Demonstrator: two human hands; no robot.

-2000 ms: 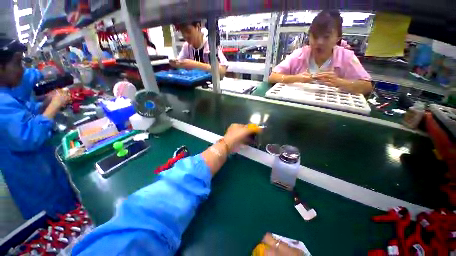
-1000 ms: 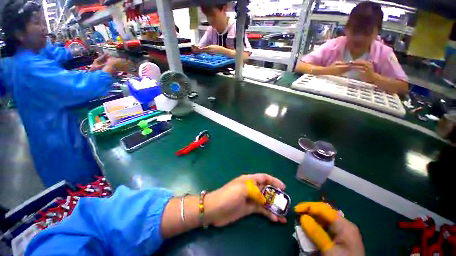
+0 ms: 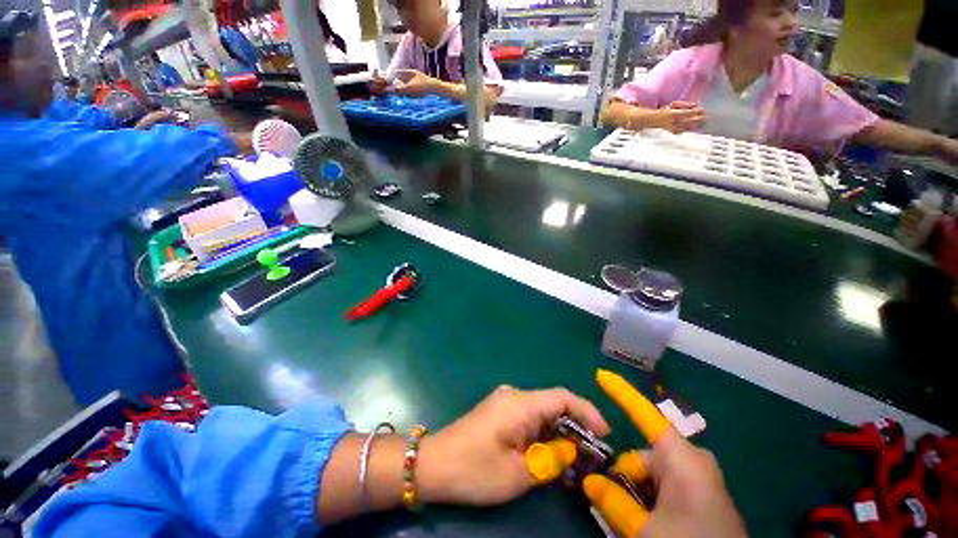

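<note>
My left hand [image 3: 504, 447], with an orange finger cot, is shut on a small dark glossy electronic unit [image 3: 584, 446] low in the middle of the view. My right hand [image 3: 672, 473], with several orange finger cots, is against the unit's right side, its index finger raised. A pale edge shows under the right fingers; what it is I cannot tell. A red spring clamp [image 3: 380, 297] lies on the green mat with a round dark unit at its end. A translucent bottle [image 3: 639, 326] with its metal lid flipped open stands beyond my hands.
A dark part with a white label [image 3: 681, 418] lies right of my hands. Red clamps [image 3: 893, 478] are heaped at the right. A smartphone [image 3: 278, 284], green tray [image 3: 168, 275] and fan [image 3: 331, 168] are at the left. People sit opposite; one stands left.
The left hand reached far over the bench, then came back with the unit. Since one second ago the unit has tilted edge-on and the right hand has closed in on it.
</note>
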